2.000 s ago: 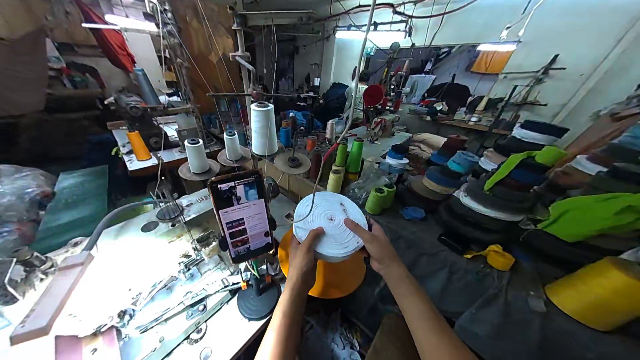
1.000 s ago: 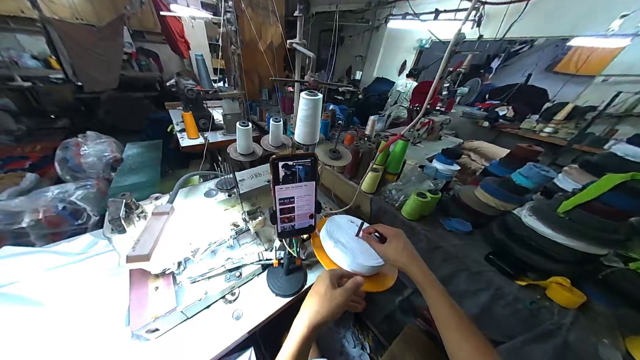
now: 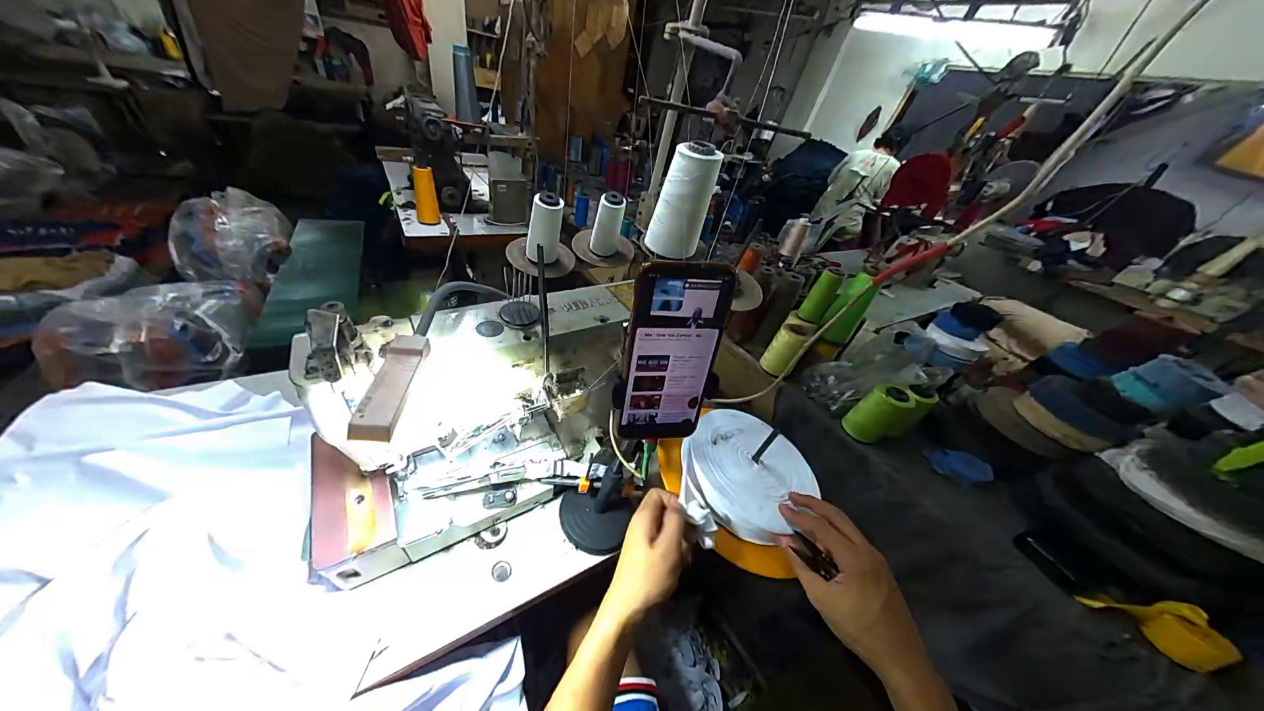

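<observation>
A roll of white fabric tape (image 3: 736, 464) lies on an orange disc (image 3: 755, 555), with a dark spindle tip (image 3: 765, 444) standing up through its centre. At the roll's left edge my left hand (image 3: 657, 543) pinches the loose end of the tape. My right hand (image 3: 839, 558) rests its fingertips on the roll's right edge and holds a small dark tool (image 3: 816, 559), perhaps thread snips, in the palm. A phone (image 3: 676, 346) on a round-based stand (image 3: 595, 523) is upright just behind the roll. Left of it is a brightly lit industrial sewing machine (image 3: 484, 395).
White cloth (image 3: 148, 513) spreads over the table's left side. White thread cones (image 3: 683, 197) stand behind the machine. Green thread cones (image 3: 877, 413) and stacked fabric rolls (image 3: 1076, 415) lie to the right, near a yellow strip (image 3: 1170, 632). A person (image 3: 859, 178) sits in the background.
Two seconds ago both hands held the white roll; now it lies on the orange disc around the spindle. My left hand has moved to the tape's loose end. The view has swung right, then left.
</observation>
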